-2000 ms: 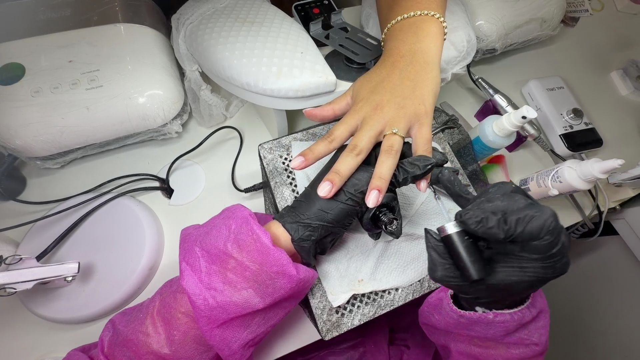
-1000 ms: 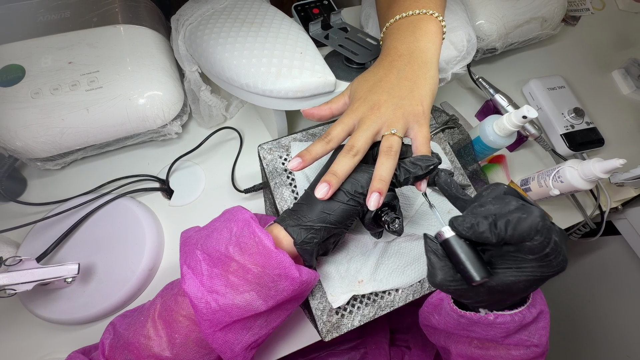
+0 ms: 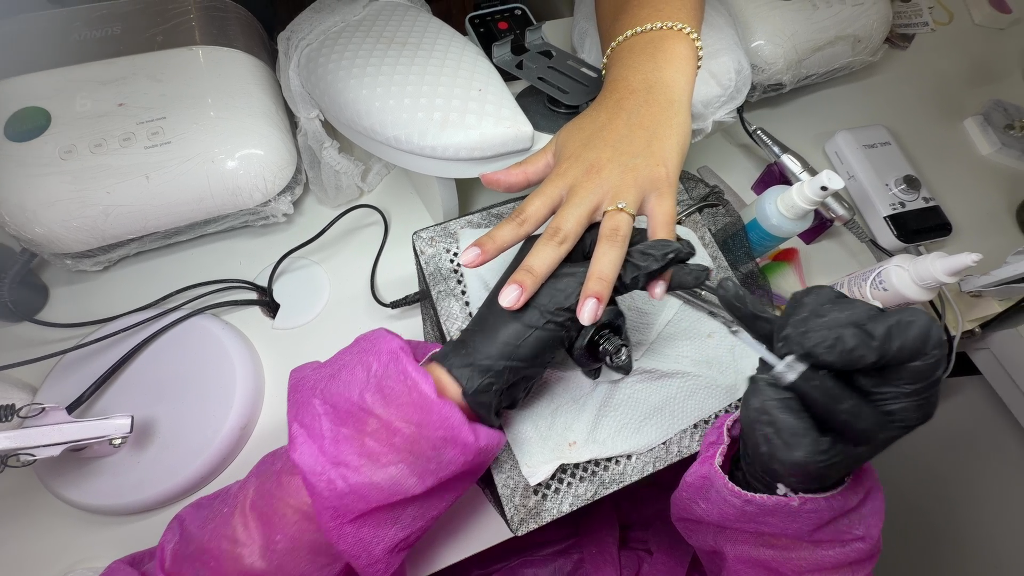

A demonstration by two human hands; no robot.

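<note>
My left hand, in a black glove, lies under another person's hand and grips its little finger. The same gloved hand holds a small black bottle with its threaded neck uncovered. My right hand, also gloved, holds the dark cap of a nail polish brush; its stem points up and left toward the little finger, and blur hides whether the tip touches the nail. The person's nails look pale pink and glossy. Below the hands a white paper towel covers part of a grey speckled, perforated nail dust collector.
A padded white hand rest stands behind, beside a plastic-wrapped nail lamp. At right are a blue spray bottle, a white nozzle bottle and a nail drill unit. Black cables cross the left side near a round lamp base.
My right hand has shifted slightly with the brush, whose cap and stem are now at a changed angle. My left hand and the person's hand have stayed about where they were.
</note>
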